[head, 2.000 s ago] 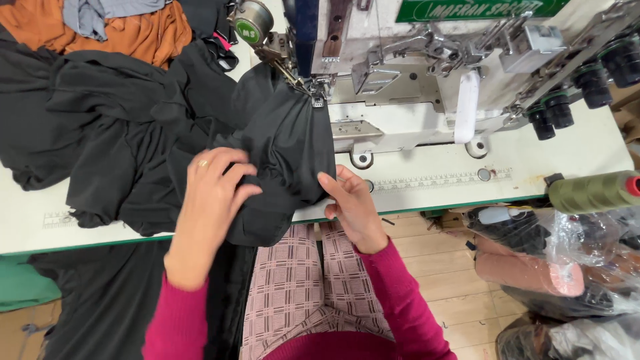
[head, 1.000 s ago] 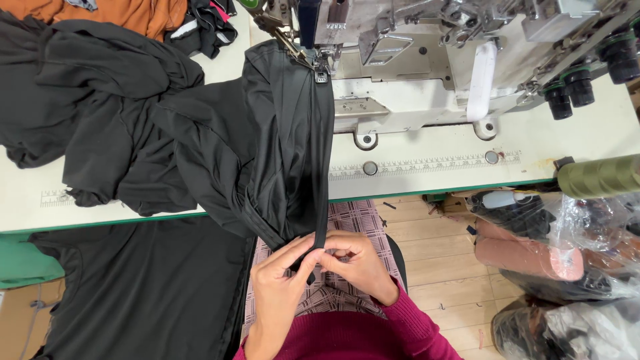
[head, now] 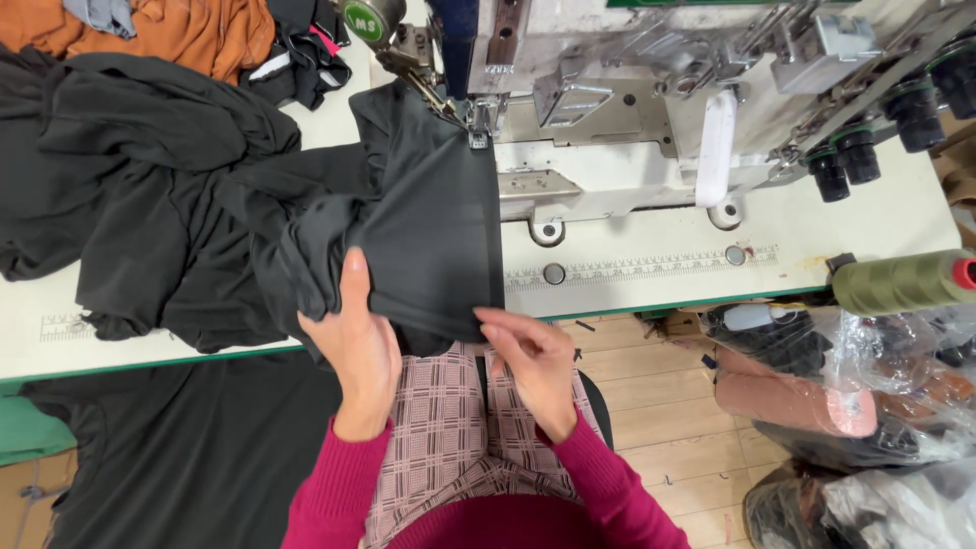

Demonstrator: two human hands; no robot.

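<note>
A black fabric garment (head: 435, 244) lies over the front of the sewing table, its far corner under the presser foot (head: 478, 136) of an industrial sewing machine (head: 595, 175). My left hand (head: 358, 354) grips bunched folds of it, thumb on top. Between the thumb and fingers of my right hand (head: 530, 354) is the garment's lower right corner, at the table's front edge. The fabric's straight right edge runs from the foot down to that hand. The needle tip cannot be made out.
More black fabric (head: 152, 168) is heaped at left, with orange fabric (head: 168, 34) behind. A ruler strip (head: 640, 268) runs along the table (head: 808, 263). An olive thread cone (head: 900, 282) stands out at right, above plastic-wrapped rolls (head: 793, 389). Black fabric (head: 206, 450) hangs at lower left.
Both hands were together below the table edge at the fabric's lower end a second ago; now they are apart and higher, with the fabric spread flatter between them.
</note>
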